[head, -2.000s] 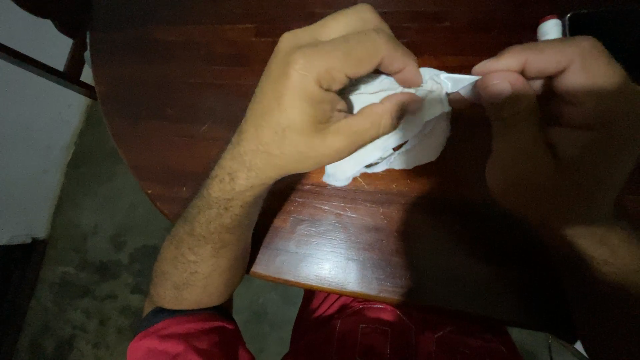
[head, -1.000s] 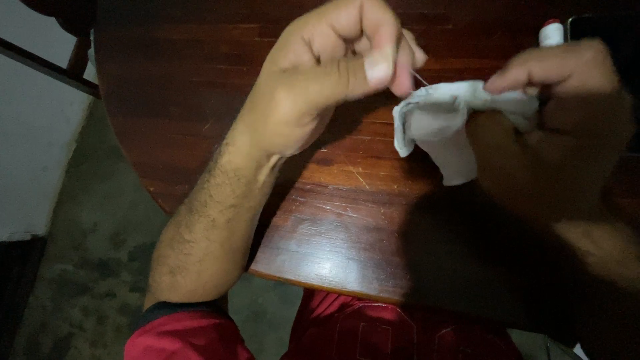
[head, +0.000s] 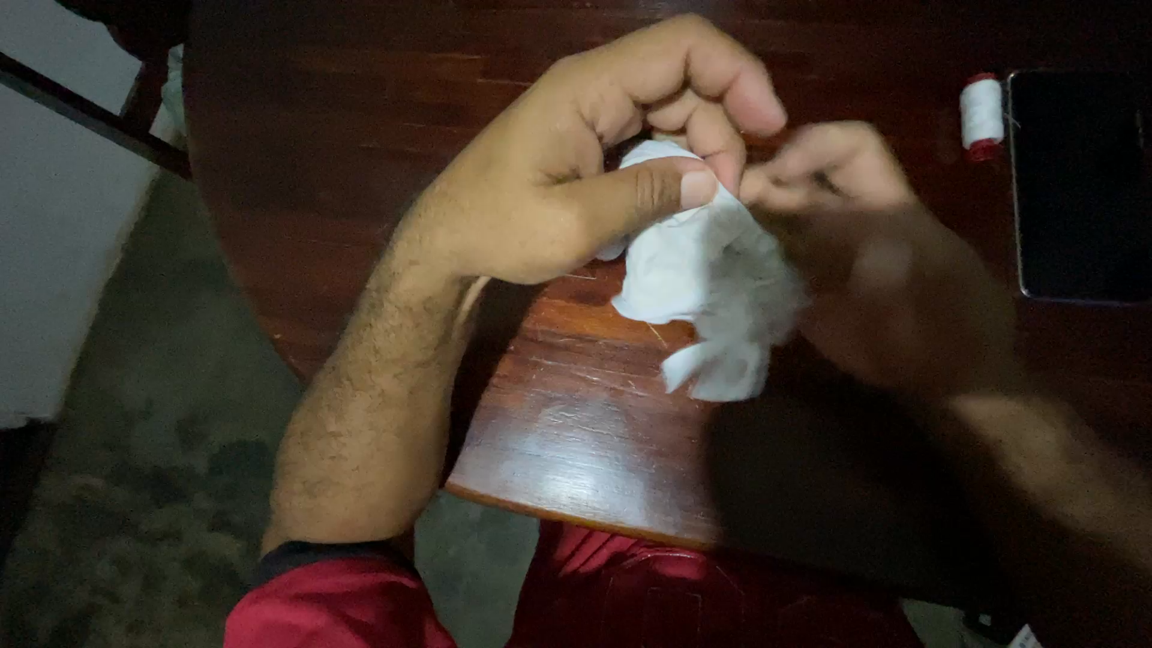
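A crumpled piece of white cloth (head: 670, 270) hangs over the table near its front edge. My left hand (head: 621, 162) pinches its upper part between thumb and fingers. Close by on the right is my right hand (head: 837, 180), blurred and in shadow, with its thumb and forefinger bent together beside the cloth's upper edge. Whether it grips a needle, thread or the cloth cannot be made out. The cloth's lower right part is blurred too.
The dark wooden table (head: 576, 450) has a curved edge. A spool of white thread (head: 981, 117) with red ends lies beside a dark phone or tablet (head: 1080, 184) at the right. Part of a dark wooden chair (head: 81, 99) shows at the upper left.
One second ago my right hand held the cloth and my left fingers were at a thin thread or needle above it. Now my left hand holds the cloth, which hangs lower.
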